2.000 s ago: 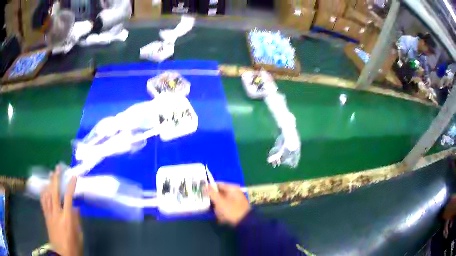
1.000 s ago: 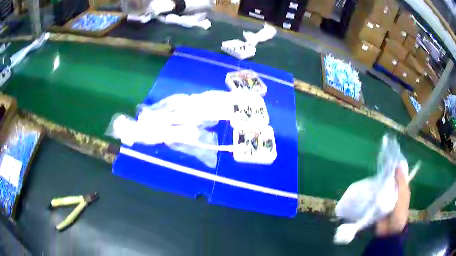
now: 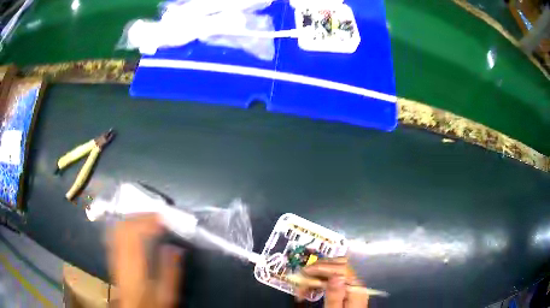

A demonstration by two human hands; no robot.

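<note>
An open white power strip housing [image 3: 283,231] lies on the dark bench at the lower middle, with a green circuit board [image 3: 297,256], a yellow block and looped white leads inside. Its white cord runs left into a clear plastic bag [image 3: 226,225]. My right hand [image 3: 335,283] holds the pale pointed stick [image 3: 375,292] across the housing's lower right edge and covers that corner. My left hand [image 3: 142,258] is blurred and lies over the near side of the bagged cord; whether it grips the bag cannot be told.
Yellow-handled cutters [image 3: 90,159] lie open at the left. A blue sheet [image 3: 338,108] across the green conveyor [image 3: 449,72] holds another open housing [image 3: 328,27] and bagged cords. A parts tray [image 3: 12,144] is at the left edge, a cardboard box [image 3: 84,290] below the bench.
The view has tilted down to the bench. The bagged unit that my right hand held at the right now lies in front of me. My left hand is back in view; the stick is over the housing.
</note>
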